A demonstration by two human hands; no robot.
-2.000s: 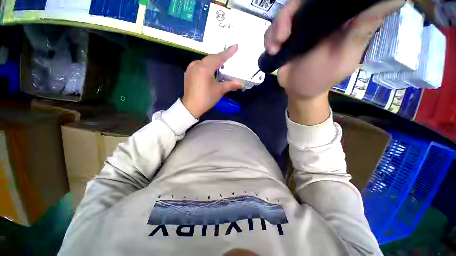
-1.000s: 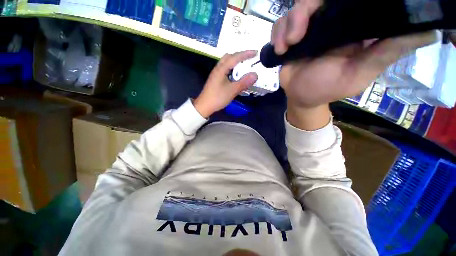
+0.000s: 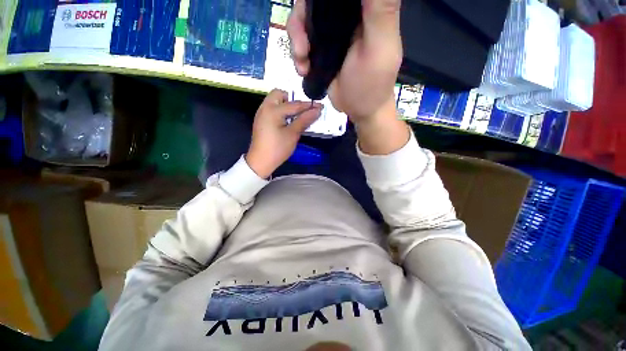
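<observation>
A white housing [image 3: 331,122] lies at the bench's front edge in front of my body. My left hand [image 3: 283,123] is at its left side, with thumb and forefinger together on its top by the screwdriver tip; whether a screw is between them is too small to tell. My right hand [image 3: 360,65] is closed around a thick black electric screwdriver [image 3: 326,51], held upright with its narrow tip down at the housing by my left fingertips. Part of the housing is hidden by my hands.
Stacks of white plates [image 3: 527,55] stand at the right, beside a pile of black sheets [image 3: 446,44] and a red bin [image 3: 598,103]. A carton with clear plastic bags [image 3: 72,123] is at left. A blue crate [image 3: 549,240] and brown cartons [image 3: 127,230] flank my lap.
The screwdriver and my right hand have moved left and stand more upright. My left thumb and forefinger have come together at the tip. The black sheets now show at right.
</observation>
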